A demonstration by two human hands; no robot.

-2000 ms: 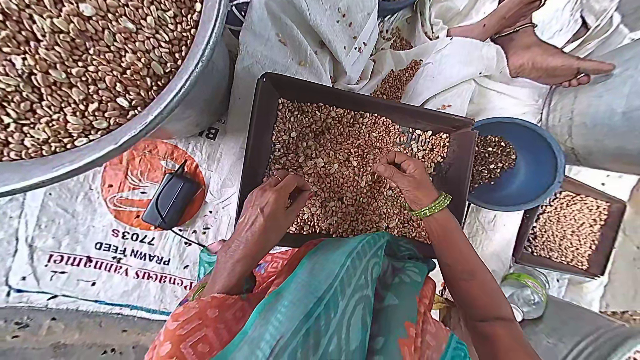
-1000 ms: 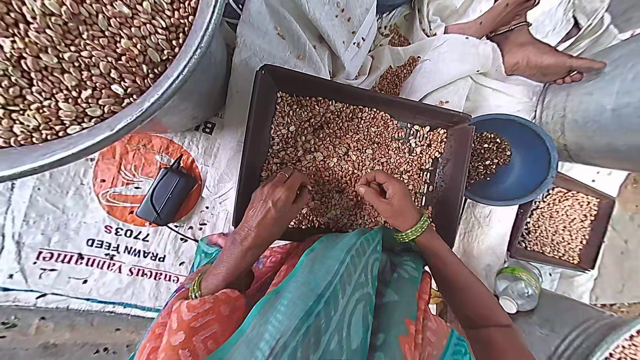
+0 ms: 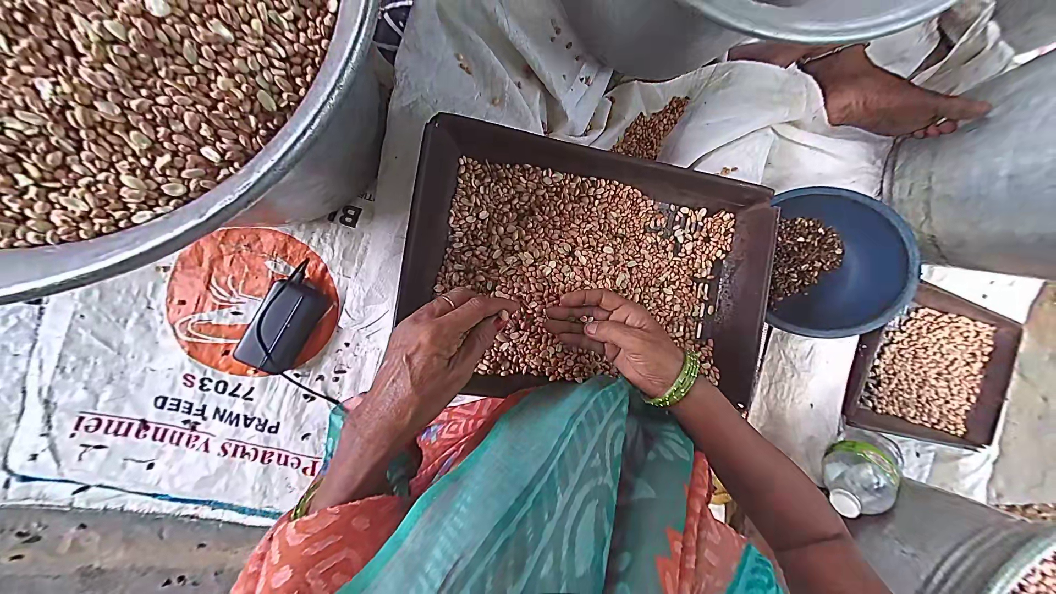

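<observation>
A dark rectangular tray [image 3: 751, 289] lies in front of me, holding a wide layer of reddish-brown nuts or seeds [image 3: 544, 231], thinner at the right side. My left hand [image 3: 433, 355] is over the tray's near left part, with a small kernel pinched between thumb and index finger. Palm turned partly up, my right hand [image 3: 627, 338] is just to its right, fingers loosely curled, with a small kernel at the fingers. The two hands do not touch. A green bangle [image 3: 683, 379] circles the right wrist.
A large metal vessel [image 3: 330, 157] full of kernels stands upper left. Right of the tray are a blue bowl [image 3: 874, 272] with dark bits, a smaller tray [image 3: 1002, 379] of paler kernels and a plastic jar [image 3: 862, 474]. A black adapter [image 3: 285, 322] lies left; another person's foot [image 3: 891, 95] is upper right.
My right hand has turned from knuckles-up to partly palm-up, its fingers extended toward the left hand. The view has shifted, showing more of a metal vessel at the top.
</observation>
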